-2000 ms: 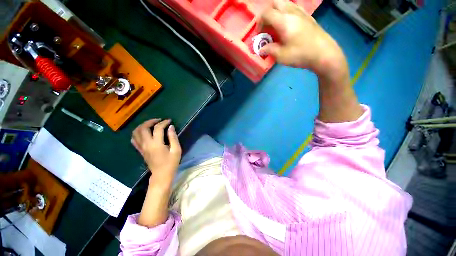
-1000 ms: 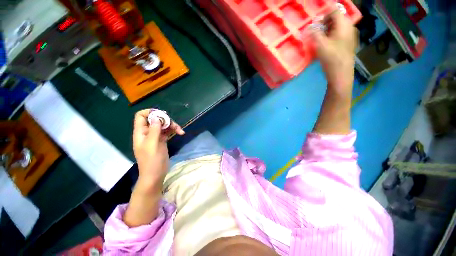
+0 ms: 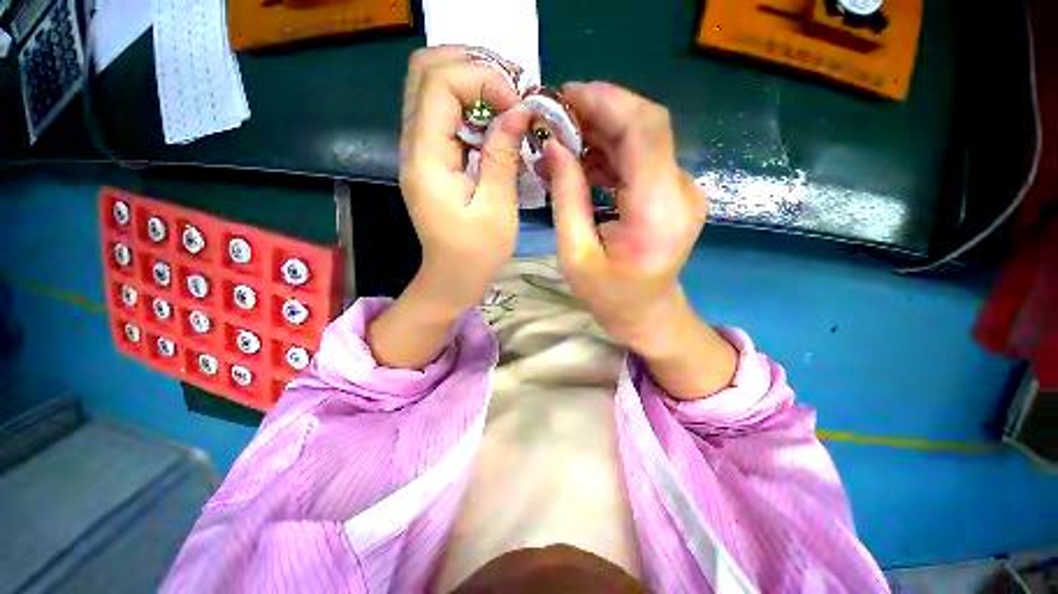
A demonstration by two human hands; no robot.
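Note:
My left hand (image 3: pixel 464 174) and my right hand (image 3: pixel 627 192) meet over the bench's front edge. They hold round white-and-metal components between thumbs and fingers. One white ringed component (image 3: pixel 550 125) is between the two hands, gripped by my right thumb and fingers and touching my left thumb. Another round component (image 3: pixel 478 113) shows in my left hand, partly hidden by the fingers. The white label strip (image 3: pixel 485 26) lies on the bench behind my hands, partly covered by them.
A red tray (image 3: pixel 220 276) with rows of discs is at lower left. The left fixture base (image 3: pixel 319 16) and right fixture base (image 3: pixel 801 46) are at the top. Record sheets (image 3: pixel 200 72) and a calculator (image 3: pixel 49 72) lie at far left. A cable (image 3: pixel 1000 209) hangs at right.
The view has swung to the left. My right hand has left the red tray at the right and met my left hand. Both hands are now together on the components.

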